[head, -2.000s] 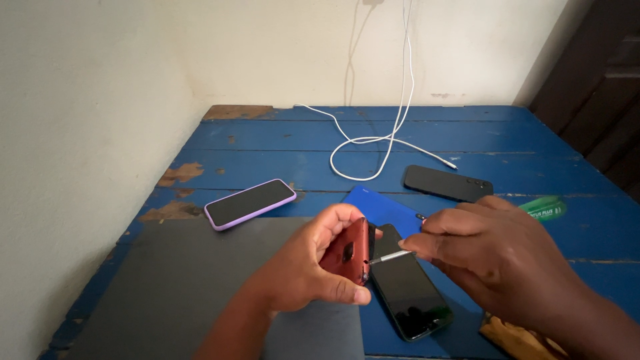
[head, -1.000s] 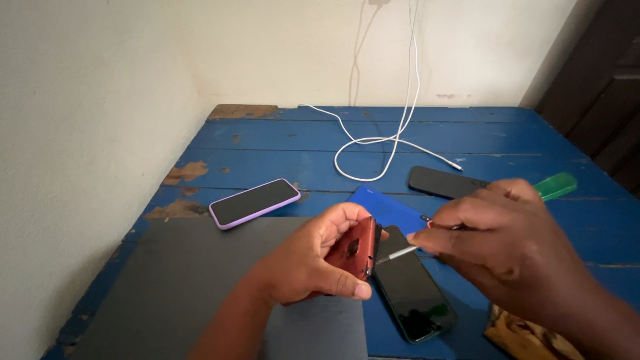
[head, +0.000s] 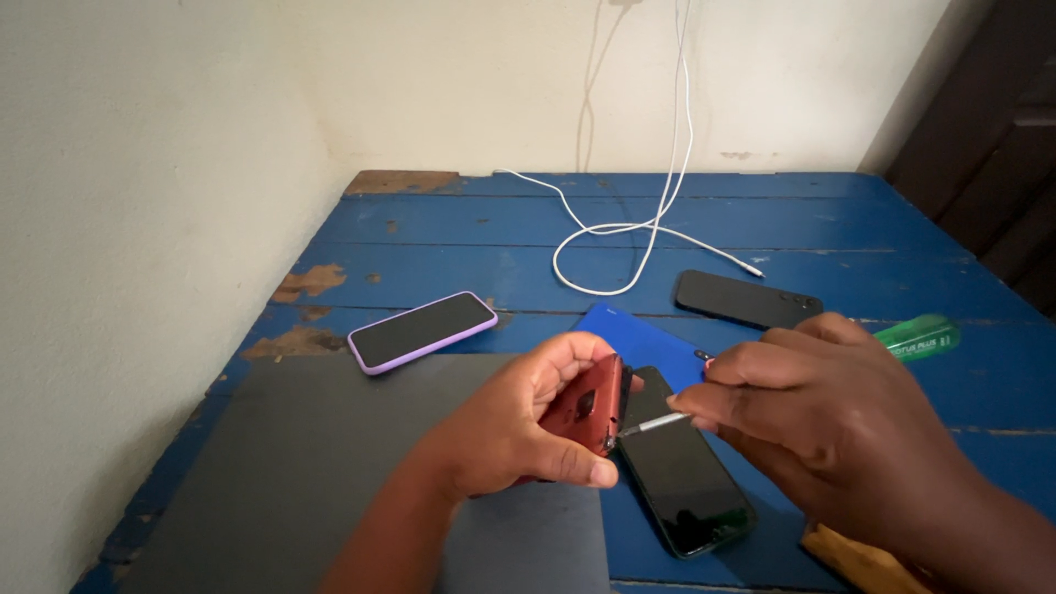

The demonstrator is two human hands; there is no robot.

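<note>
My left hand holds a red smartphone up on its edge, fingers behind it and thumb along the near side. In my right hand is a thin metal shaft, pinched between thumb and fingers, its tip at the lower corner of the red phone. Whether the tip touches is too small to tell. Below the shaft a black smartphone lies screen up. A blue phone lies behind both hands, partly hidden. Beyond my right hand shows a green translucent screwdriver handle that bears writing.
On the blue plank table lie a phone in a purple case, a black phone face down and a looped white cable. A dark grey mat spans the near left. A yellow-brown item is partly under my right forearm.
More of the green handle shows beyond my right hand than two seconds ago, and its angle has changed. My left hand keeps its hold on the red phone.
</note>
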